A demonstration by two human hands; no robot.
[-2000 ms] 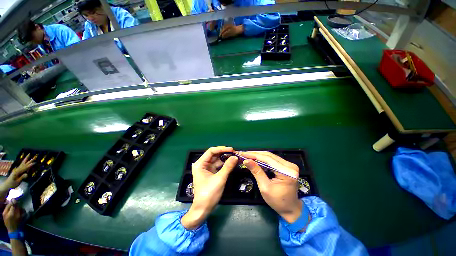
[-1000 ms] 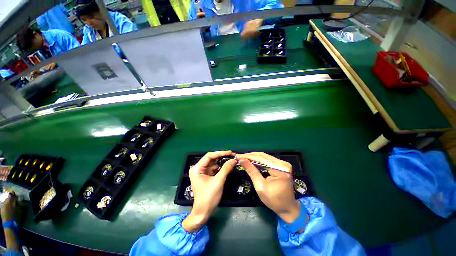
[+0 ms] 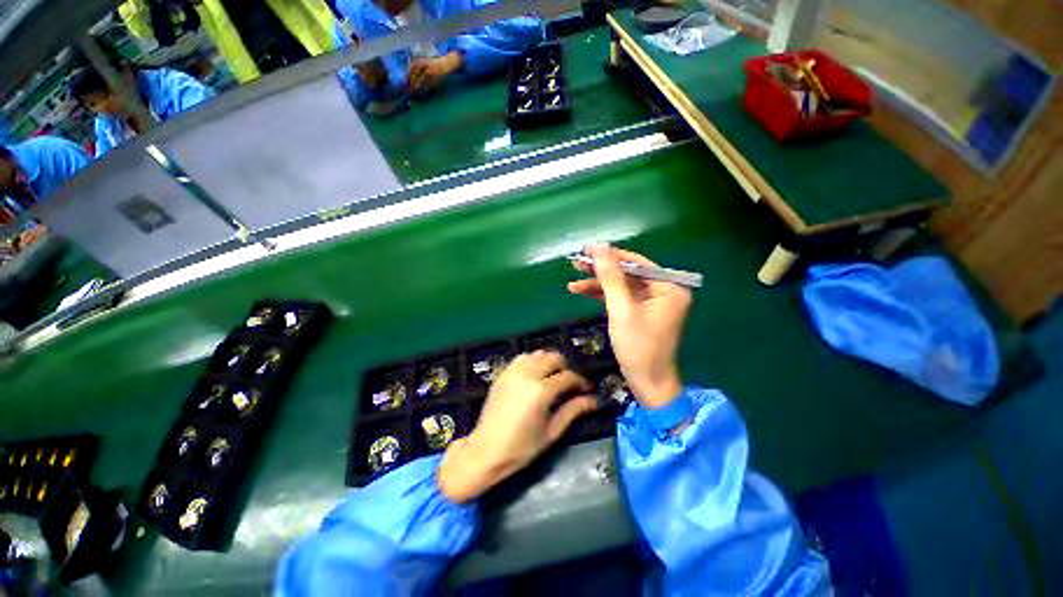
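The black compartment tray (image 3: 360, 434) lies in front of me, with round units (image 3: 437, 428) in its pockets, metallic glints and small pale pieces on them. My left hand (image 3: 519, 414) is over the tray's middle, fingers curled down into a front-row pocket; its fingertips are partly hidden, and I cannot tell if they hold a unit. My right hand (image 3: 639, 321) is raised above the tray's right part and holds slim pale tweezers (image 3: 667, 275) between thumb and fingers, slanting down to the right. A blue band is at my right wrist.
A second filled black tray (image 3: 239, 402) lies at an angle on the left. A small open box (image 3: 79, 531) and a tray with yellow bits (image 3: 41, 469) are far left. A red basket (image 3: 804, 99) stands on the side shelf; blue cloth (image 3: 903, 327) lies right. Co-workers sit beyond the divider.
My hands have parted: the left has lowered into the tray, the right has lifted up and right with the tweezers. The view has turned to the right, and more filled pockets show.
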